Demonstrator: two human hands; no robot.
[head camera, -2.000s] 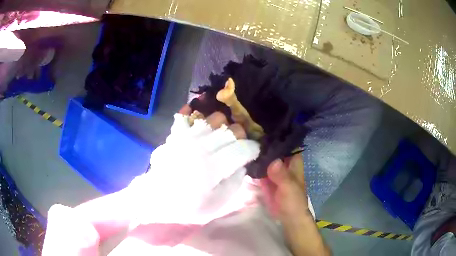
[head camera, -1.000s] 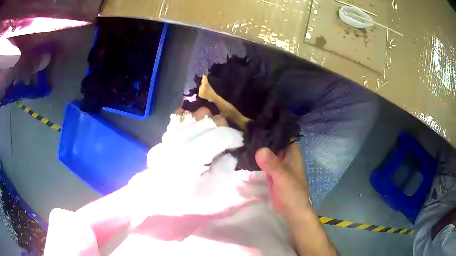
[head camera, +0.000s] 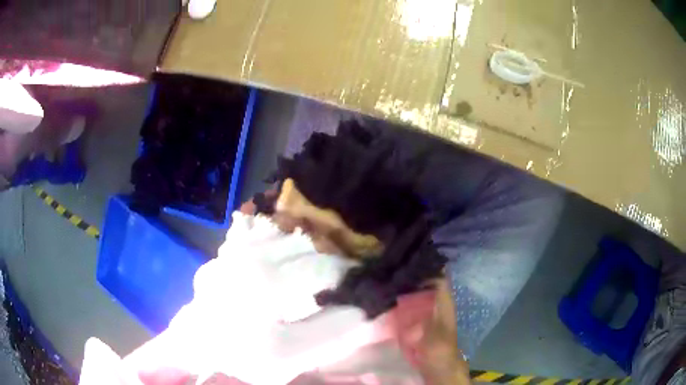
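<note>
A black spiky piece (head camera: 368, 180) is held over the lap, below the cardboard tabletop's edge. A tan prong (head camera: 323, 218) lies across its near side. My left hand (head camera: 274, 252), in a white glove with bare fingertips, holds the piece from the left; bright light washes out the glove. My right hand (head camera: 440, 327), bare, is at the lower right end of the piece; its fingers are mostly hidden behind the piece and sleeve. A small white dish (head camera: 514, 68) with a thin pale stick (head camera: 560, 78) lies on a spotted cardboard pad (head camera: 489, 113) on the tabletop.
The tape-covered tabletop (head camera: 338, 53) curves across the top. Lower left are a blue crate of black parts (head camera: 188, 150) and an empty-looking blue crate (head camera: 143, 263). A blue stool (head camera: 613, 301) and part of another person's clothing (head camera: 666, 331) are at the right.
The view has shifted, so the table, crates and piece sit lower in the picture. The piece has turned slightly, its prong lying flatter. My right thumb no longer shows clearly on the piece.
</note>
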